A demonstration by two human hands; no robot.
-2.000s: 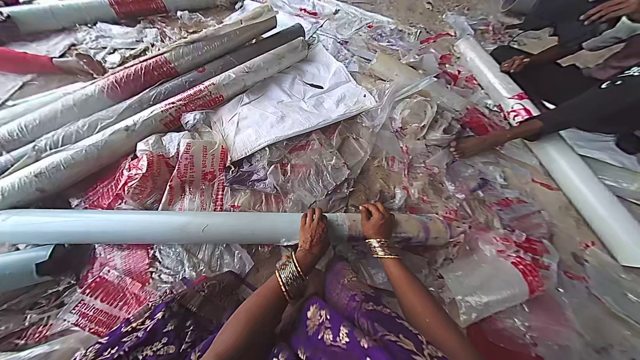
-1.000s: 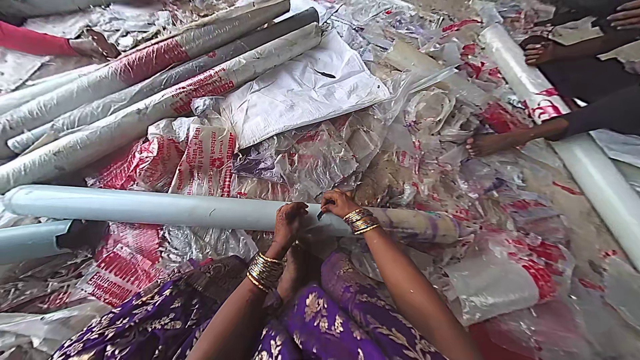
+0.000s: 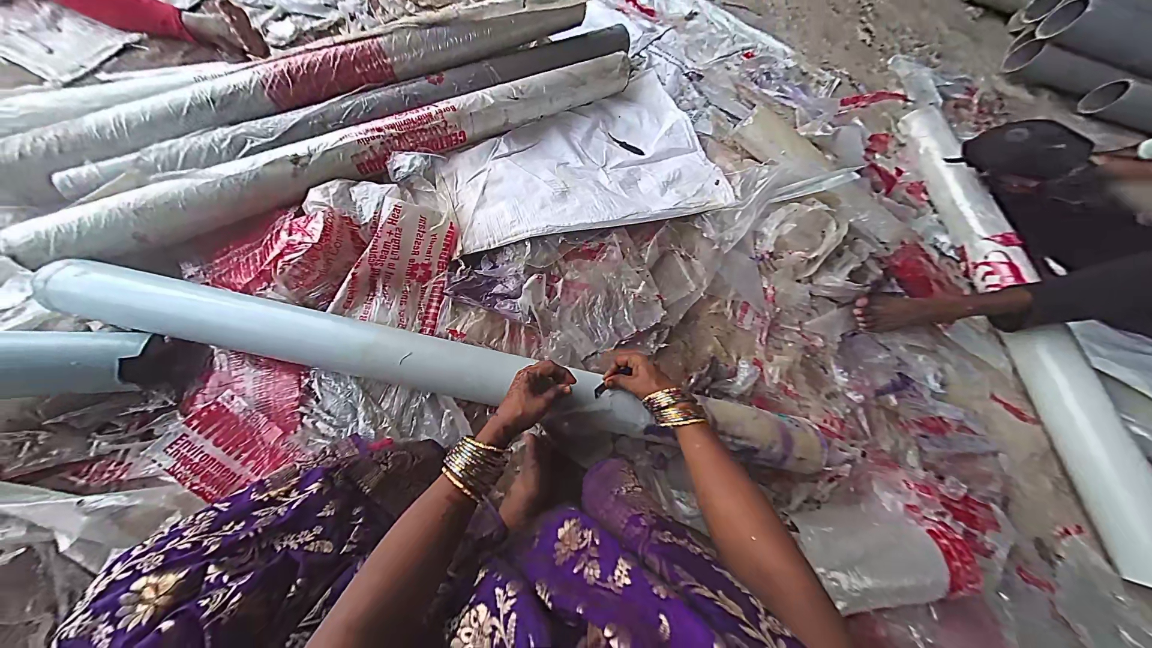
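Note:
A long pale blue-grey pipe or roll (image 3: 360, 349) lies slantwise in front of me, its right part in a stained whitish plastic wrap (image 3: 765, 436). My right hand (image 3: 637, 373) rests over it and pinches a small dark object (image 3: 601, 389), maybe a blade, against the surface. Just to the left, my left hand (image 3: 537, 393) is above the pipe with thumb and forefinger curled near each other; whether something thin is between them cannot be seen. Gold bangles circle both wrists.
Several wrapped pipes (image 3: 315, 171) lie at upper left, beside a white sheet (image 3: 585, 171). Torn plastic film (image 3: 621, 288) covers the ground. At right a person's bare foot (image 3: 891, 312) is by another pale pipe (image 3: 1071, 432). Grey pipes (image 3: 1093, 40) are stacked at upper right.
Two seconds ago both hands lay on the pipe; now they are raised to fingertip grips close together. The pipe has tilted, its left end farther from me. The view has shifted somewhat.

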